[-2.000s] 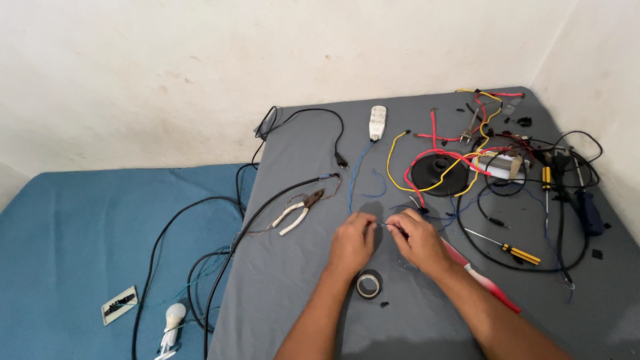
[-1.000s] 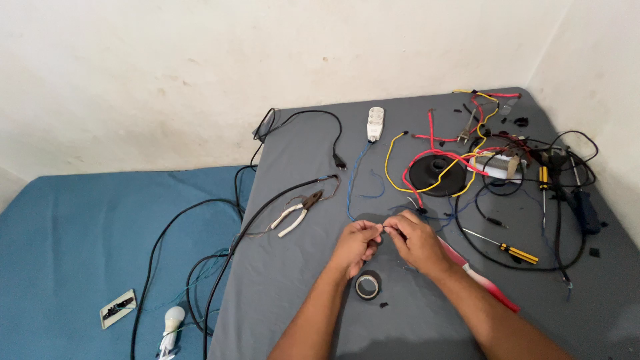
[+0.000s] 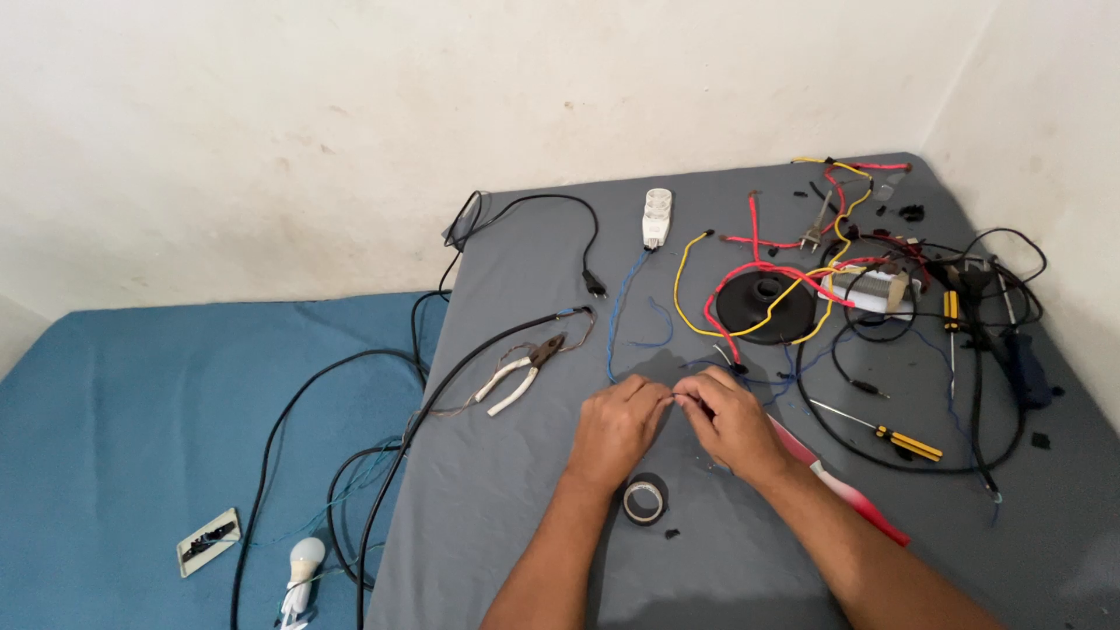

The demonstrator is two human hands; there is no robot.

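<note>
My left hand (image 3: 617, 426) and my right hand (image 3: 726, 416) meet at the fingertips over the grey cloth, pinching something too small to make out, perhaps a wire end. A twisted blue wire (image 3: 619, 315) runs from a white socket connector (image 3: 657, 217) down to my left hand. Just below my hands lies a roll of black tape (image 3: 645, 500). Left of them rest pliers with white handles (image 3: 522, 376), open on the cloth, beside a black cable's stripped end (image 3: 573, 311). A red and white strip (image 3: 853, 494) passes beneath my right forearm.
At right lie a black round base (image 3: 765, 306), red and yellow wires (image 3: 691, 262), tangled black cables (image 3: 978, 376) and screwdrivers with yellow handles (image 3: 910, 444). A black plug (image 3: 594, 283) is farther back. On the blue surface at left are a light bulb (image 3: 305, 560) and a small white plate (image 3: 208, 542).
My two hands stay close together at nearly the same spot. Their fingers have shifted slightly, with the fingertips now meeting; two seconds ago there was a small gap between them.
</note>
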